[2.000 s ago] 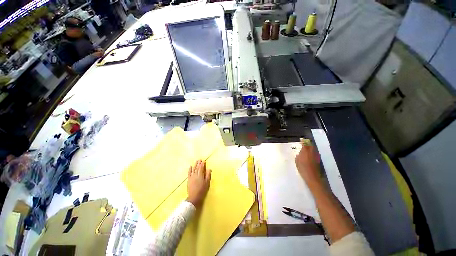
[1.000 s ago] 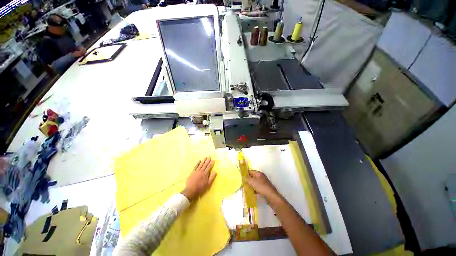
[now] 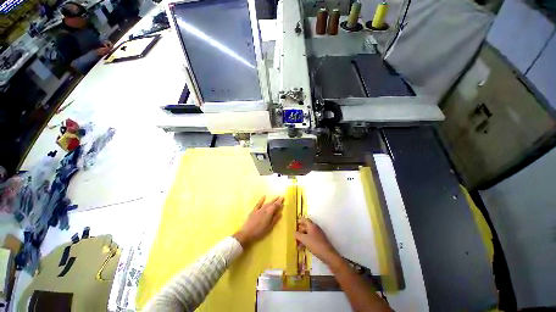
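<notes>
A large yellow garment panel point(image 3: 201, 213) lies flat left of the slot strip, its right edge along the strip. My left hand point(image 3: 262, 220) lies flat on the panel, fingers apart, near that edge. My right hand point(image 3: 312, 236) is at the yellow-brown slot strip point(image 3: 299, 262), fingertips bent down on it; whether they pinch anything is hidden. The white template point(image 3: 341, 207) lies under the machine head point(image 3: 292, 155), with a yellow edge strip point(image 3: 378, 228) on its right. A dark tool, perhaps snips, is partly hidden by my right forearm.
A khaki panel point(image 3: 79, 274) with dark tabs lies lower left. Dark scraps point(image 3: 58, 189) and a red-and-yellow object point(image 3: 70, 135) are on the left table. The control screen point(image 3: 216, 52) stands left of the head. Thread cones point(image 3: 379, 15) stand behind. A person point(image 3: 79, 36) sits upper left.
My right hand has moved left from the template's right side to the slot strip. The yellow panel has shifted and straightened, its right edge now along the strip. My left hand has moved right with it.
</notes>
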